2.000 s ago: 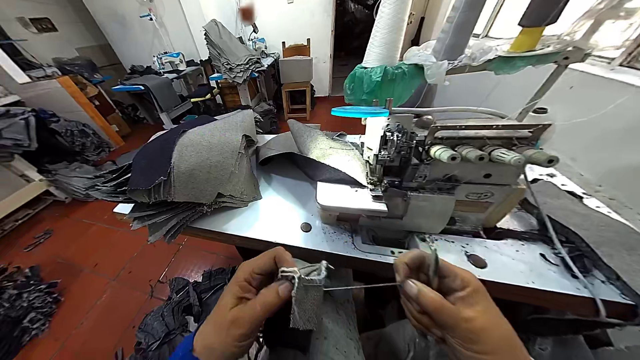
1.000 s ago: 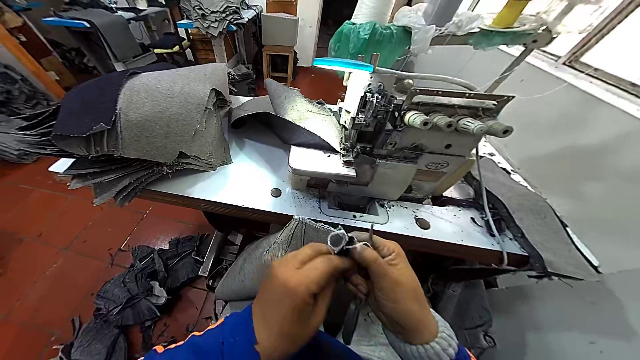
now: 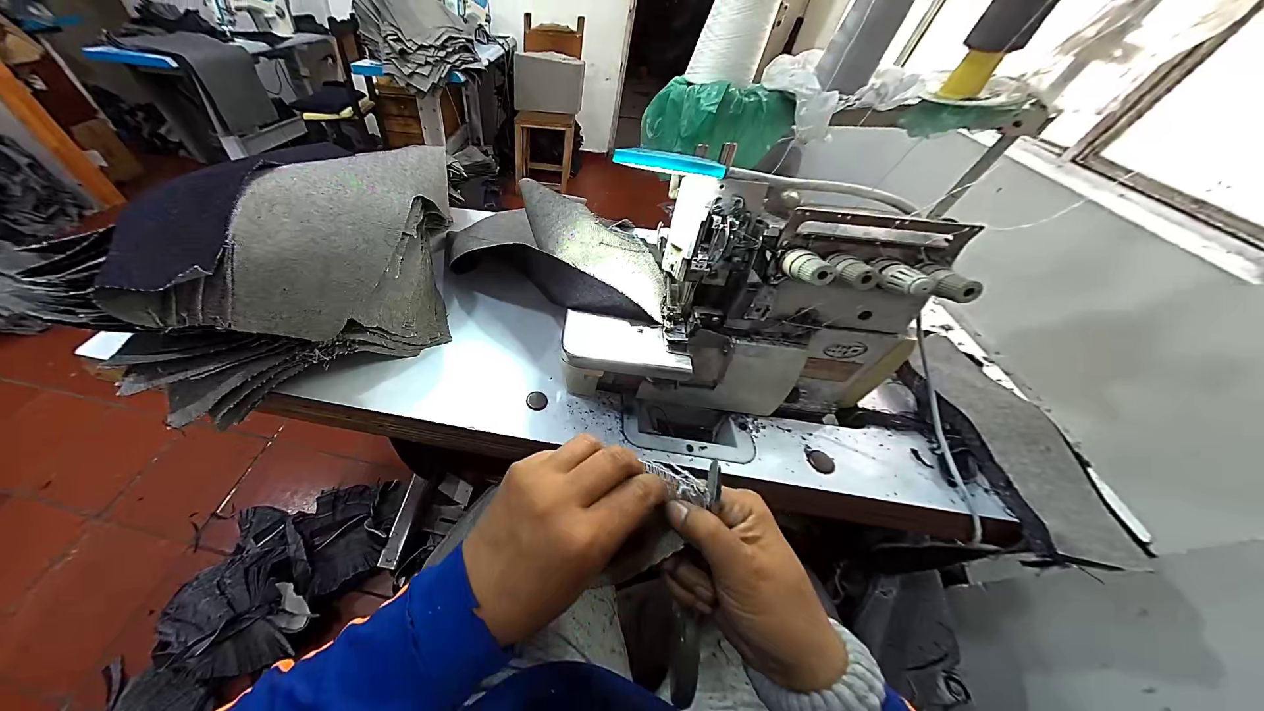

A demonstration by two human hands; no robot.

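Observation:
My left hand (image 3: 568, 533) grips the overlocked edge of a grey fabric piece (image 3: 637, 558), just in front of the table edge. Close against it, my right hand (image 3: 755, 583) is closed around a thin dark metal tool (image 3: 713, 484), whose tip points up and whose lower end shows below the palm; its kind is not clear. Thumb and fingers of this hand meet the fabric's stitched edge. Beyond both hands stands an overlock sewing machine (image 3: 780, 296), with a folded grey fabric piece (image 3: 592, 252) lying at its presser foot.
A thick stack of grey and navy fabric pieces (image 3: 331, 237) lies on the left of the sewing table (image 3: 474, 385). Dark fabric scraps (image 3: 267, 583) lie on the red tiled floor. A large white thread cone (image 3: 731, 39) stands behind the machine, and grey fabric (image 3: 1037, 444) lies at the right.
Two seconds ago my hands were apart with a thread stretched between them; now they are together at the fabric edge. The tool stands more plainly upright in my right hand. The view has shifted.

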